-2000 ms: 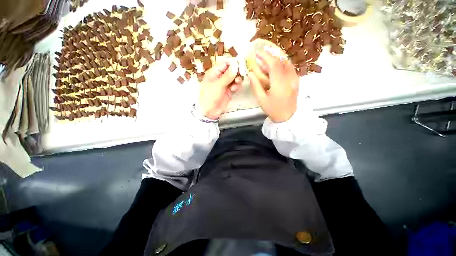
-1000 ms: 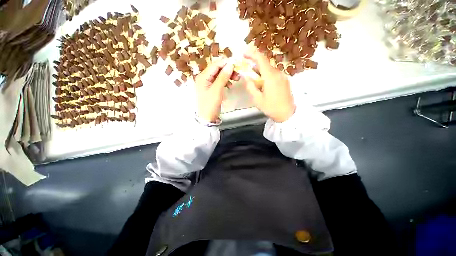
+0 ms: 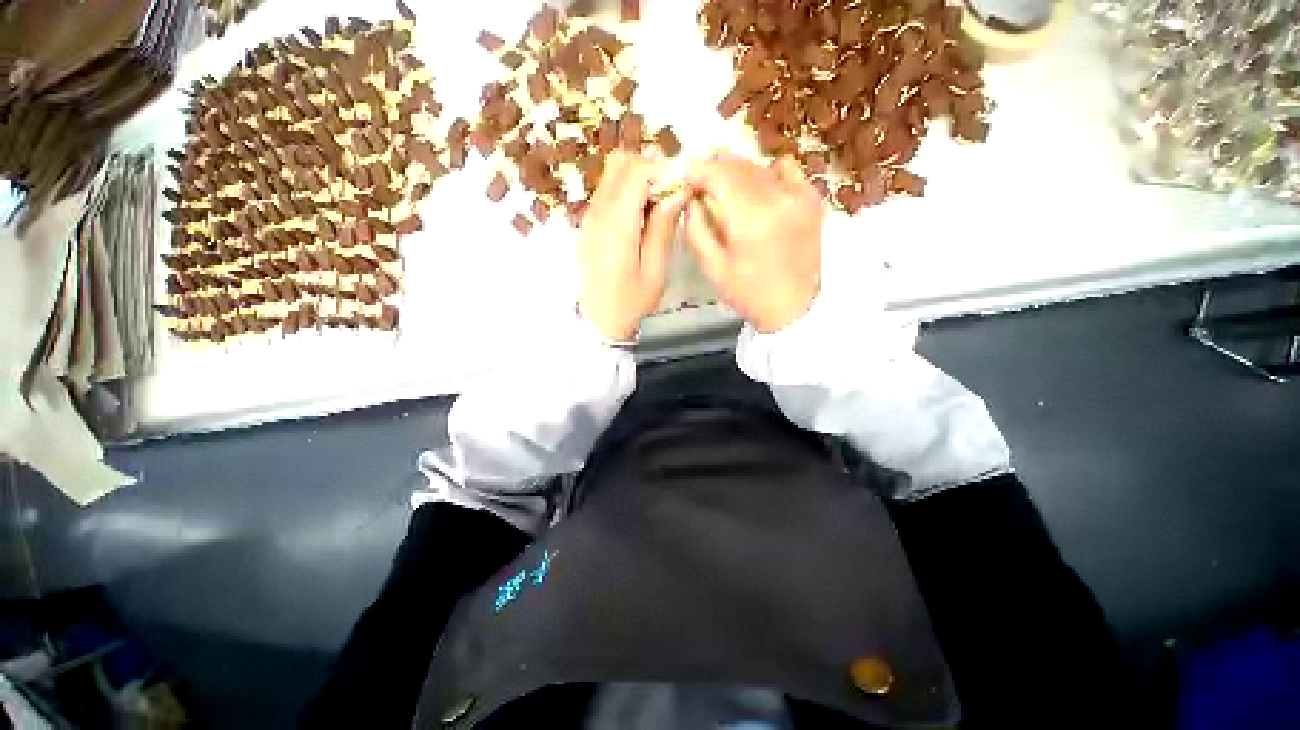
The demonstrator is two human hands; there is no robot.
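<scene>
My left hand (image 3: 625,250) and my right hand (image 3: 763,245) meet over the white table's front part, fingers bent and fingertips together. A small pale piece (image 3: 672,178) shows between the fingertips, likely a leather tab; glare and the fingers hide most of it. Loose brown leather tabs (image 3: 562,107) with pale backs lie scattered just beyond my left hand. A dense pile of brown tabs with bright metal edges (image 3: 870,93) lies beyond my right hand. No metal ring can be made out at the fingertips.
Overlapping rows of brown tabs (image 3: 285,200) stand at the left. Brown leather panels (image 3: 64,86) and grey-taupe strips (image 3: 107,285) lie far left. A pale tape roll (image 3: 1015,34) is behind the right pile. A clear bag of shiny bits (image 3: 1212,100) is far right, above a wire rack (image 3: 1240,335).
My right hand has turned inward and its fingers have closed against my left fingertips. The white piece between the hands a second ago is now mostly covered. The whole view has shifted slightly.
</scene>
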